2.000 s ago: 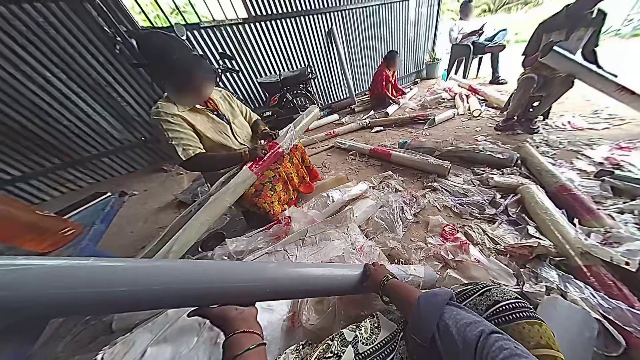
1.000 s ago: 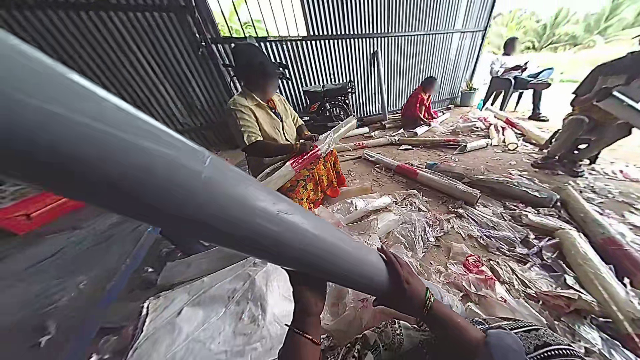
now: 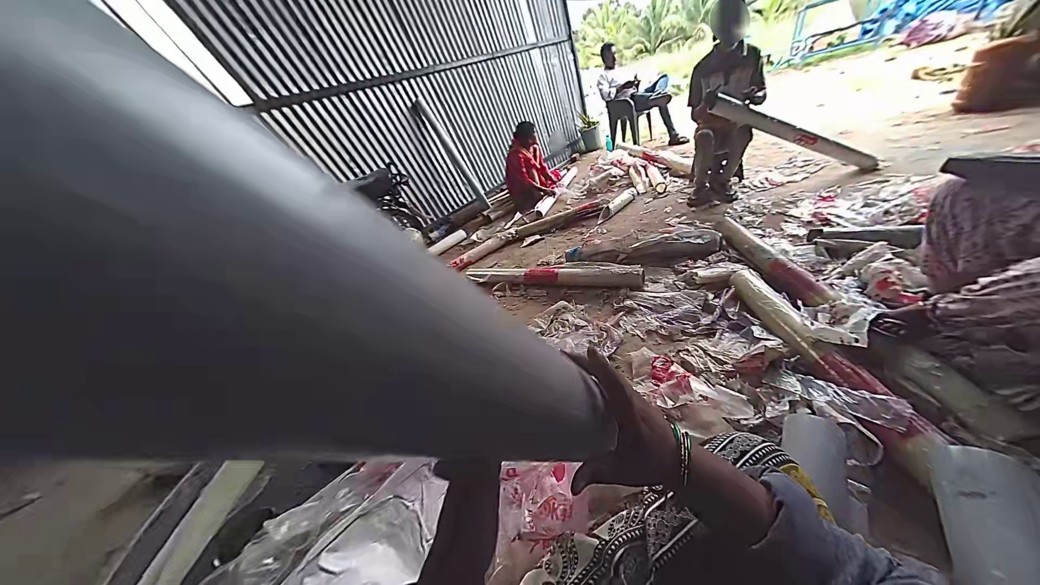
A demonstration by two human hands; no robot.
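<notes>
A large grey plastic pipe (image 3: 325,309) slants from the upper left towards the middle, very close to the camera. My right hand (image 3: 630,431) grips its lower end, fingers on the upper edge and thumb below; bangles circle that wrist. Under the pipe, my left hand (image 3: 470,479) bears against it, with its fingers hidden behind the pipe. Crumpled clear plastic wrap (image 3: 366,528) and wrap with red print (image 3: 540,500) lie below.
Wrapped pipes (image 3: 561,276) and torn plastic film (image 3: 691,390) cover the ground. A seated person (image 3: 719,106) holds another pipe (image 3: 796,134). A person in red (image 3: 528,175) sits by the corrugated metal wall (image 3: 487,89). Part of another person (image 3: 991,301) shows at right.
The grey pipe, level across the view two seconds ago, has swung to a steep slant and come closer to the camera. My right hand has moved onto its end. The view has turned right.
</notes>
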